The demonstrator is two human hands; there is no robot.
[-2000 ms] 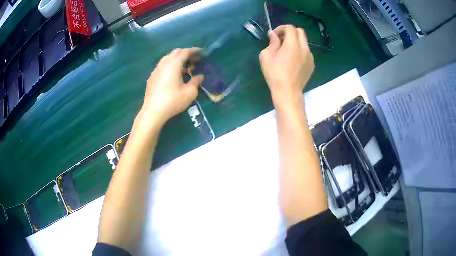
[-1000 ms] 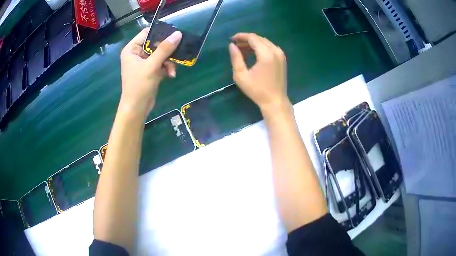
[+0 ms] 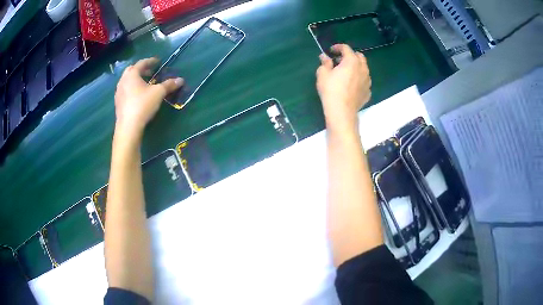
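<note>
My left hand (image 3: 138, 95) holds the black-panel end of a phone middle frame (image 3: 215, 67), which slants up to the right over the green belt (image 3: 262, 68). My right hand (image 3: 344, 80) pinches the left lower corner of another middle frame (image 3: 357, 46) at the upper right; the fingertips cover that corner. Several more frames lie end to end in a row along the white sheet's edge; the rightmost (image 3: 238, 143) shows yellow marks at its left end and a white patch at its right end. My left forearm hides part of the row.
Overlapping stacked frames (image 3: 437, 179) lie at the right on the white sheet (image 3: 244, 238). Printed sheets (image 3: 497, 149) are at the far right. A black parts tray (image 3: 36, 77), a red label (image 3: 92, 22) and a red parts tray (image 3: 178, 7) are at the upper left and top.
The row has shifted left. My left hand has moved lower and left, its frame now slanting right. My right hand, empty one second ago, has moved up right and taken hold of a frame.
</note>
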